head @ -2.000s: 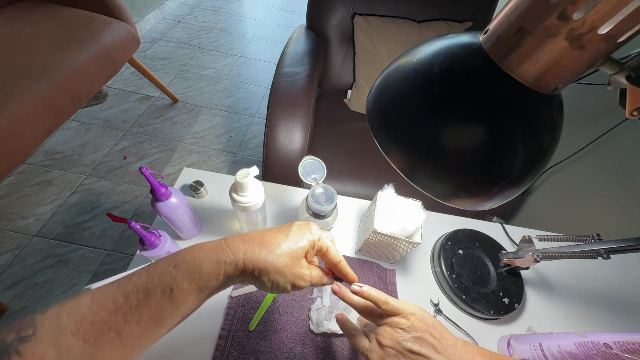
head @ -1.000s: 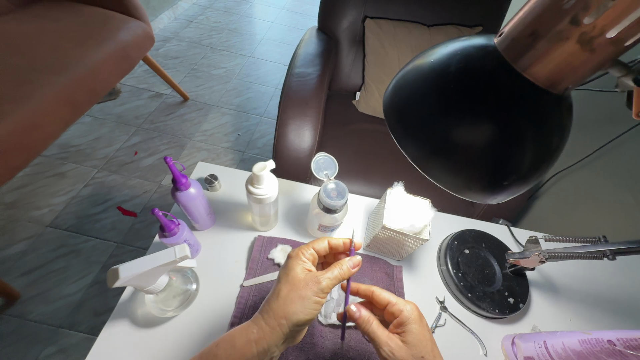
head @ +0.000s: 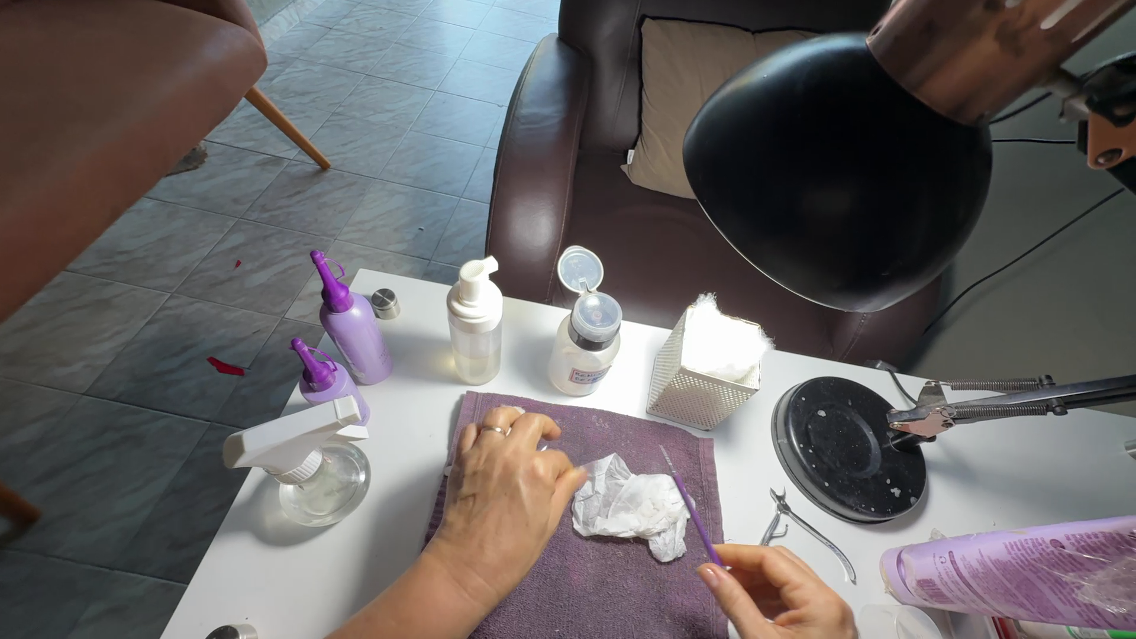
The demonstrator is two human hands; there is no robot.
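Observation:
Between the thumb and fingers of my right hand is a thin purple stick with a narrow pointed tip, angled up over the towel. My left hand, with a ring on one finger, is palm down over the left part of the purple towel; its fingers curl and hide whatever lies under them, with a bit of white showing at the fingertips. Crumpled white tissue lies on the towel between both hands. Metal cuticle nippers rest on the white table just above my right hand.
A clear spray bottle, two purple squeeze bottles, a foam pump bottle, a pump dispenser with raised lid and a cotton holder line the table. A black lamp shade hangs above; its round base and a purple tube are at right.
My hands were together around the purple stick a second ago. They are now apart: the left has moved left over the towel, and the stick stays in the right.

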